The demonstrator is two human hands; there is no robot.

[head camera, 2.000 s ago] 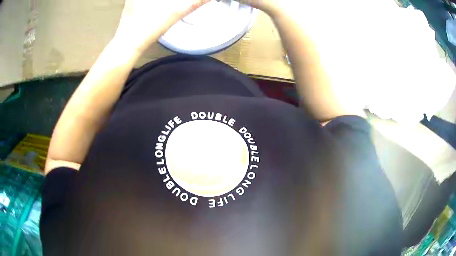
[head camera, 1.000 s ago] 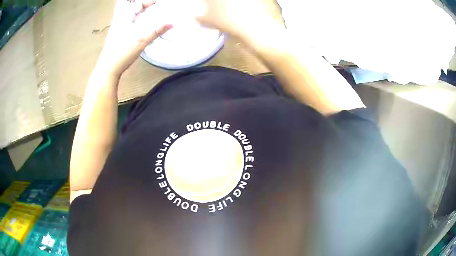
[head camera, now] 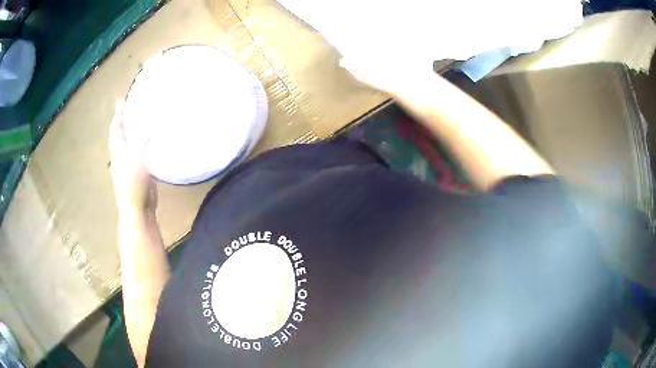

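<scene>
A round white unit [head camera: 194,115] with a greyish rim sits on the brown cardboard sheet at the upper left. Its top is washed out by glare, so no detail shows. My left hand [head camera: 131,154] is at the unit's left side, fingers along its edge and thumb towards the top, holding it. My right hand [head camera: 370,73] is at the lower edge of the white bag pile [head camera: 439,29]. It is blurred and nearly merges with the white, so its fingers and anything in them cannot be made out.
The cardboard sheet [head camera: 72,208] has tape marks. The dark green conveyor [head camera: 68,65] runs at the upper left, with a clear container [head camera: 16,72] on it. A cardboard carton [head camera: 568,122] stands at the right, below the bag pile. My dark shirt fills the lower middle.
The view has turned, and the unit now appears further left and lower. My right hand has left the unit and moved right to the bag pile. My left hand stays at the unit.
</scene>
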